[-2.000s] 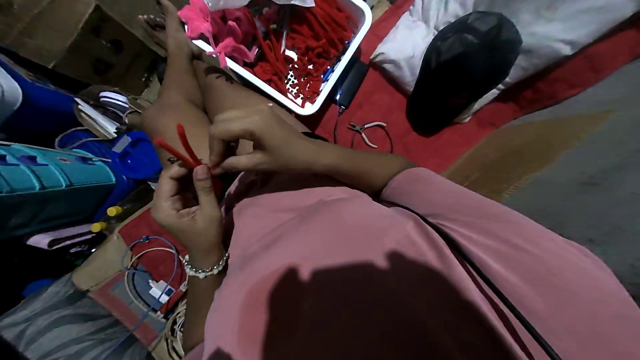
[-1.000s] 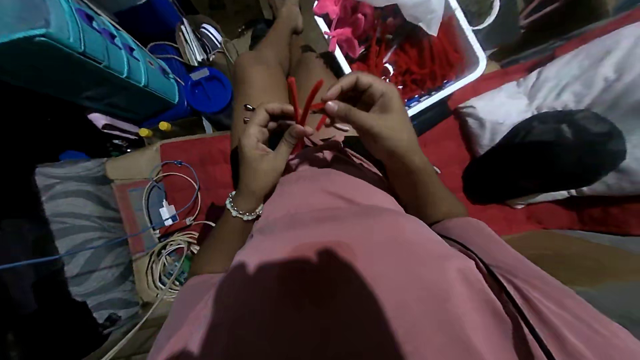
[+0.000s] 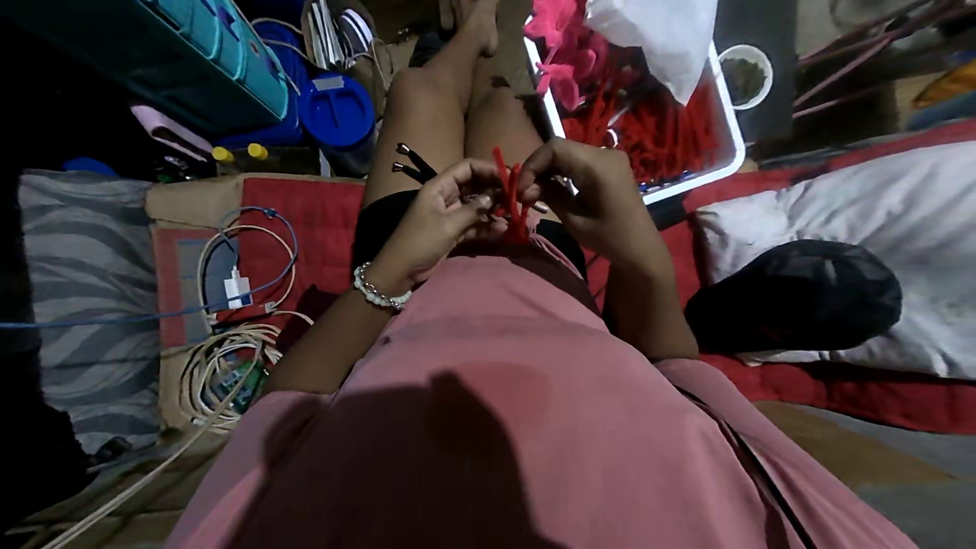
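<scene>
Above my lap, my left hand (image 3: 450, 217), with a beaded bracelet at the wrist, grips red fuzzy stems that look like pipe cleaners (image 3: 512, 194). The fingertips of my right hand (image 3: 583, 191) pinch the same red piece from the other side. Its lower part bunches together between the hands, while some ends point up. How the stems are joined is hidden by my fingers. Two dark cord ends with metal tips (image 3: 412, 160) show beside my left hand, over my thigh. Beyond my right hand, a white tray (image 3: 736, 145) holds many red stems (image 3: 648, 133) and pink fuzzy shapes (image 3: 560, 53).
A white plastic bag (image 3: 659, 38) lies over the tray. Coiled cables (image 3: 229, 366) and a white plug (image 3: 237, 288) are at the left, near a striped pillow (image 3: 91, 305). A black cap-like object (image 3: 801, 297) rests on a white pillow (image 3: 930, 229) at the right.
The view has swung strongly. Both hands stay together on the red stems; the ends, spread apart earlier, now stand closer together.
</scene>
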